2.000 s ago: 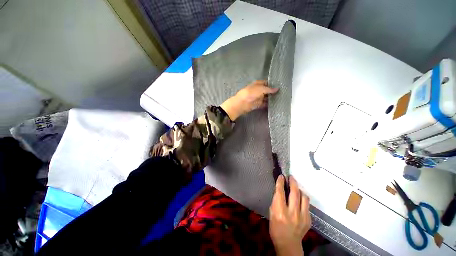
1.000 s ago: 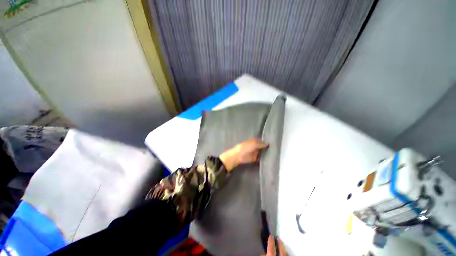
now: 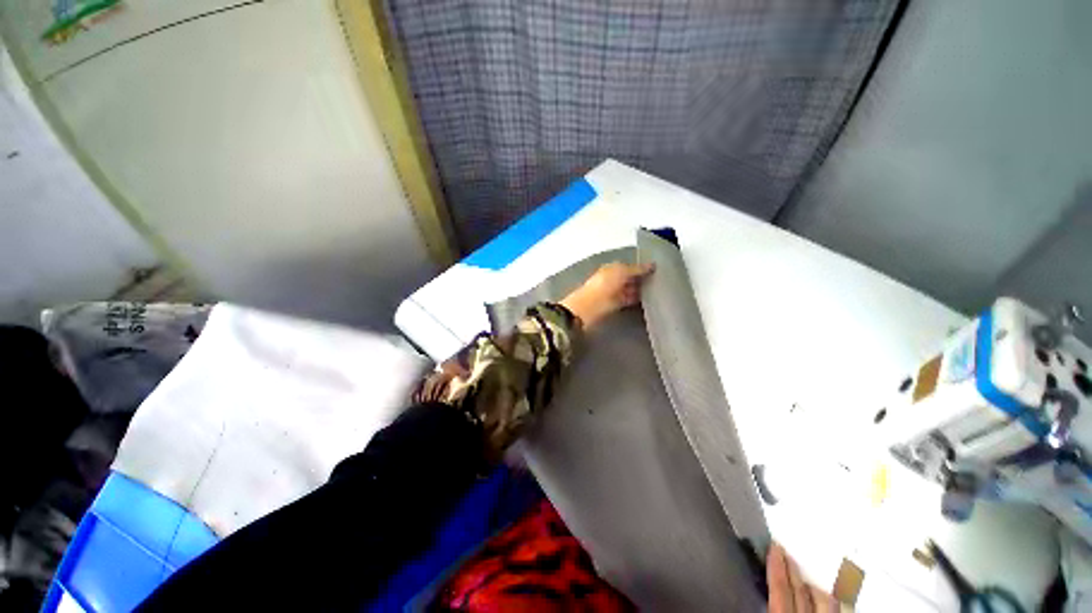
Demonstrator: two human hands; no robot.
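Note:
A grey cloth panel (image 3: 635, 419) lies on the white table, its right side folded over in a long narrow flap (image 3: 701, 371). My left hand (image 3: 613, 291) holds the flap's edge near its far end, thumb and fingers closed on the cloth. My right hand (image 3: 796, 583) is at the near end of the flap, cut off by the bottom edge; its grip cannot be told. A bit of dark strip (image 3: 661, 235) shows at the flap's far tip, and a dark part shows beside my right hand.
The white sewing machine head (image 3: 988, 383) with a blue stripe stands at the right. Scissors (image 3: 976, 593) lie at the bottom right, near brown tape (image 3: 848, 582). Pale cloth (image 3: 275, 407) lies at the left over blue material (image 3: 132, 539). Blue tape (image 3: 533, 225) marks the table corner.
My left hand has slid along the flap towards its far end. My right hand has moved right with the near end, so the flap now slants. The view has shifted.

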